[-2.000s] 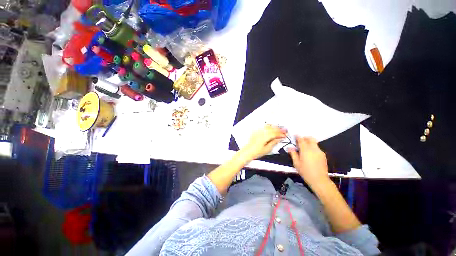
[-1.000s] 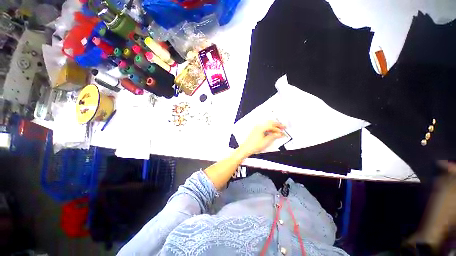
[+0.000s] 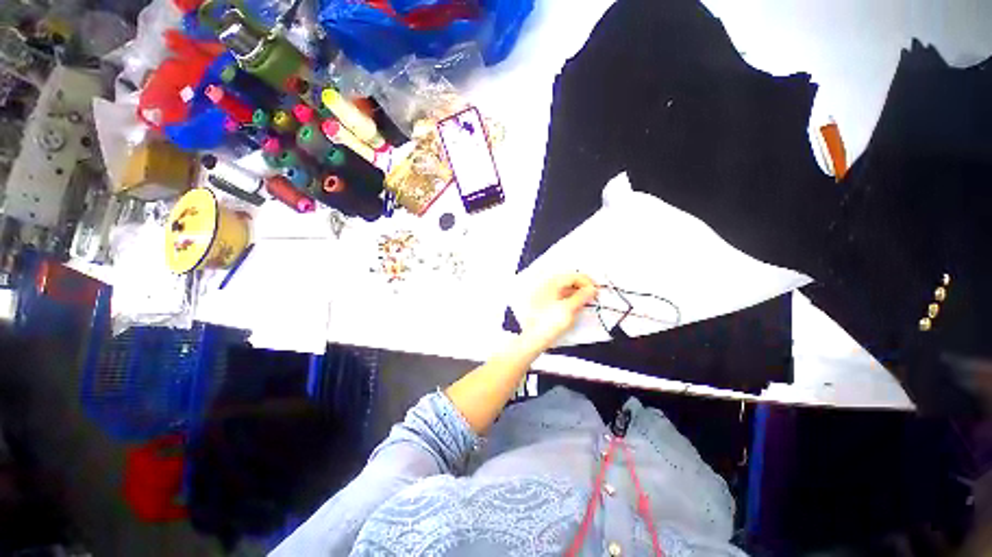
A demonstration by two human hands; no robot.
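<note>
My left hand (image 3: 561,306) is over the white pointed piece (image 3: 696,245), its fingertips pinched on black thread (image 3: 658,296). The thread runs right from the fingertips in a loose loop over the white piece. A small dark scrap or fold (image 3: 620,330) shows at the white piece's lower edge. No needle can be made out. The white piece lies on a large black fabric panel (image 3: 664,120). My right hand is not in view.
Loose buttons (image 3: 395,256) lie left of the panel, near a black disc (image 3: 446,221), phone (image 3: 471,158) and bag of gold buttons (image 3: 417,174). Thread cones (image 3: 305,141) and a yellow reel (image 3: 194,231) stand farther left. A second black piece (image 3: 925,218) bears gold buttons.
My right hand has left the work, passed as a blur at the lower right and gone out of view. My left hand has shifted slightly left. The thread loop now shows. The phone screen has turned white.
</note>
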